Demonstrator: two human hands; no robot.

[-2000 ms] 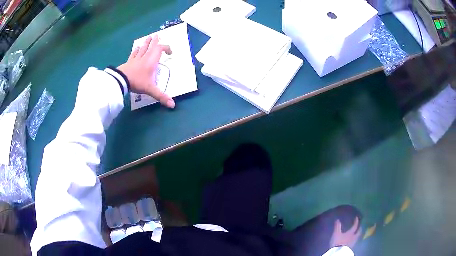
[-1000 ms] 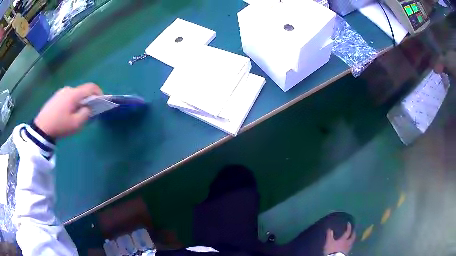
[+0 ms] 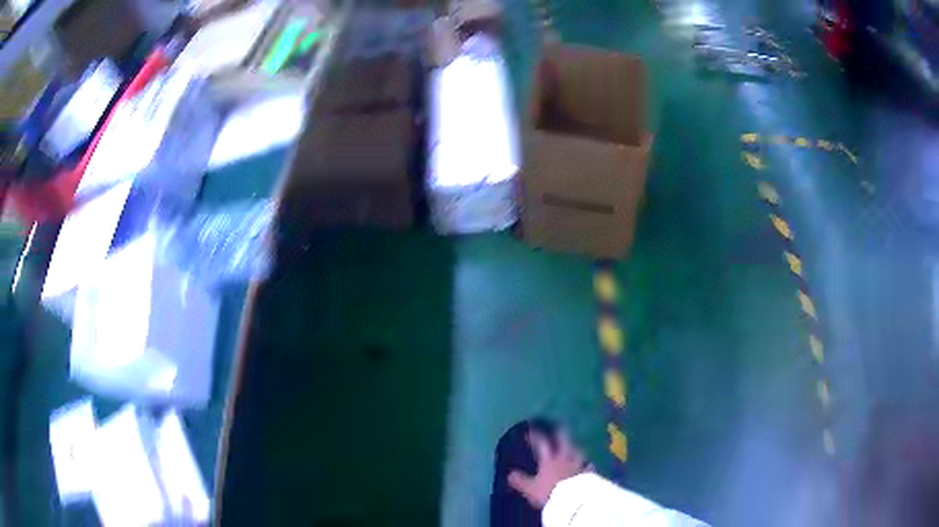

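The frame is blurred. My right hand rests on my dark-clothed knee at the bottom, fingers apart, holding nothing. My left hand is out of the picture. The white gift box stands on the green bench at the left. White card pieces lie below it in the picture, near the bench edge. A clear plastic bag lies beside the box at the bench edge. None of these is touched by my right hand.
A large open brown carton stands on the green floor beside a white wrapped bundle. Another brown box is nearer the bench. A scale with green digits and a red crate are at upper left.
The view has swung right, bringing the cartons and taped floor into sight. My left hand, which held a thin flat item, has left the picture. My right hand remains on my knee.
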